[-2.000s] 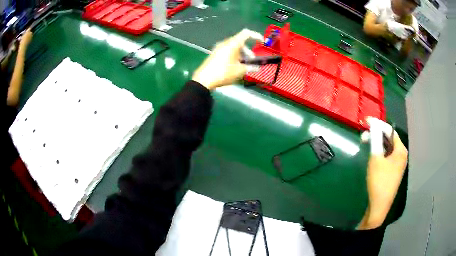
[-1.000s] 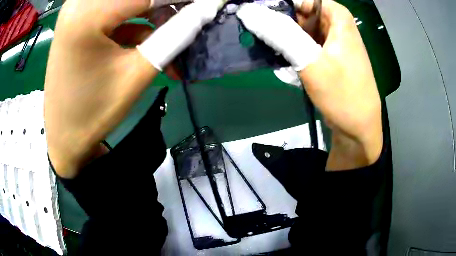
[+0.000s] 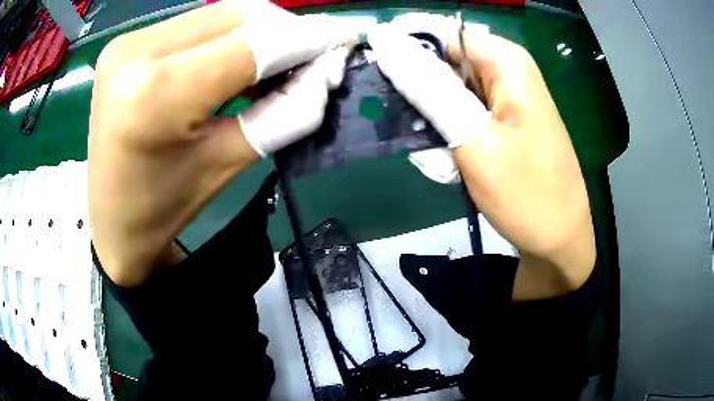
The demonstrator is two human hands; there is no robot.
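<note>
A black phone middle frame (image 3: 356, 129) is held up close to the camera, its solid plate with a round hole at the top and its long thin rails running down. My left hand (image 3: 176, 133), with white finger cots, grips the plate's upper left. My right hand (image 3: 517, 149), also with finger cots, is at the plate's upper right. A thin dark tool (image 3: 463, 59) shows between its fingers, its tip hidden. The fingertips of both hands meet at the plate's top edge.
Other black frames (image 3: 340, 270) lie on a white foam sheet (image 3: 450, 243) below. A white blister tray (image 3: 51, 258) is at left. A red basket (image 3: 31, 51) and another frame (image 3: 33, 106) are at upper left. A grey panel (image 3: 665, 196) stands at right.
My hands have come together from reaching over the mat and now hold a frame near the camera. Since one second ago, hands and frame sit slightly lower in view.
</note>
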